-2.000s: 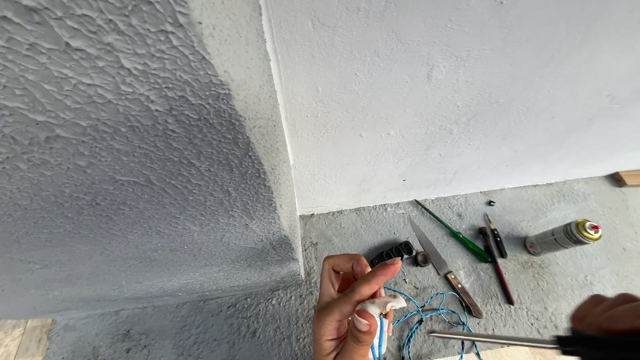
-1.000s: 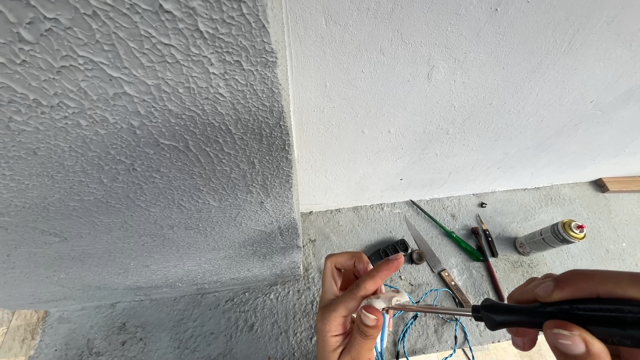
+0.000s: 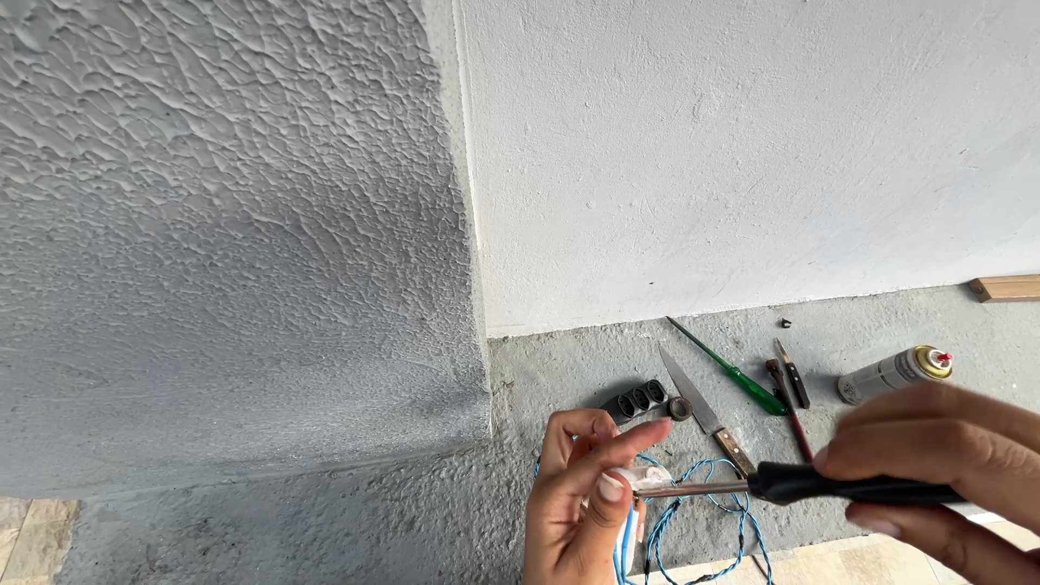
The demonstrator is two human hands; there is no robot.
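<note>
My left hand [image 3: 581, 496] pinches a small white fitting [image 3: 650, 475] between thumb and fingers; blue wire [image 3: 627, 544] hangs from it beside the palm. From the right, my right hand [image 3: 934, 479] holds the black handle of a screwdriver [image 3: 837, 485]. Its metal shaft lies level, with the tip against the fitting near my left thumb; the exact contact point is too small to tell. Behind my hands a coil of blue twisted wire [image 3: 670, 520] rests on the rough grey ledge.
On the ledge [image 3: 390, 512] lie a black socket block [image 3: 638, 398], a small round part [image 3: 679, 408], a wooden-handled knife [image 3: 703, 398], a green screwdriver [image 3: 756, 390], a red-handled tool [image 3: 796, 422], a small black-handled knife [image 3: 792, 374], a spray can [image 3: 886, 374] and a wooden piece [image 3: 1007, 288]. Walls rise behind.
My right hand has come in from the lower right edge, bringing the screwdriver tip to the white fitting. The fingers on its handle have shifted. My left hand keeps its pinch.
</note>
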